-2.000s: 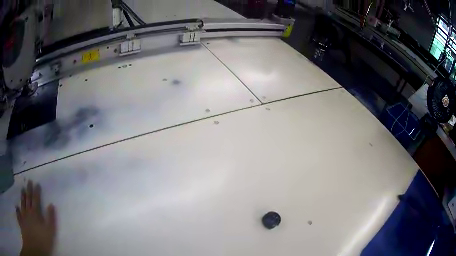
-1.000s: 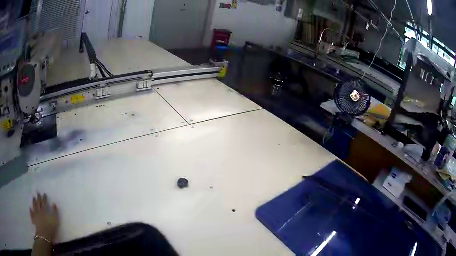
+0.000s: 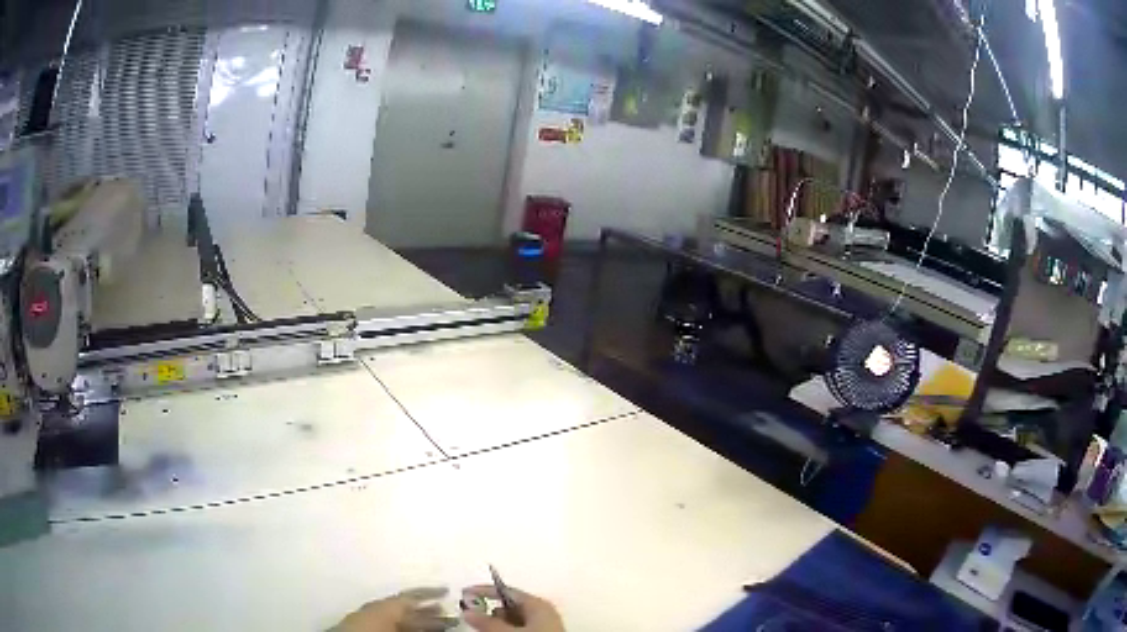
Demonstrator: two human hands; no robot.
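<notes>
My left hand is at the bottom edge, partly cut off, its fingers pointing right. My right hand is just right of it, also cut off, and holds a slim dark tool, tip up. A small dark and whitish piece shows between the hands, at my right fingertips. It may be the bobbin case, but it is too small and blurred to tell. Whether my left fingers grip it cannot be told.
The off-white machine table spreads ahead. The sewing head, dark opening and dull-green plate are at left. A silver beam crosses behind. A blue sheet lies at the front right corner, a fan beyond.
The view has tilted up. My left hand has moved from the left of the table towards the middle. My right hand has come into view with the slim tool. The round dark piece no longer lies alone.
</notes>
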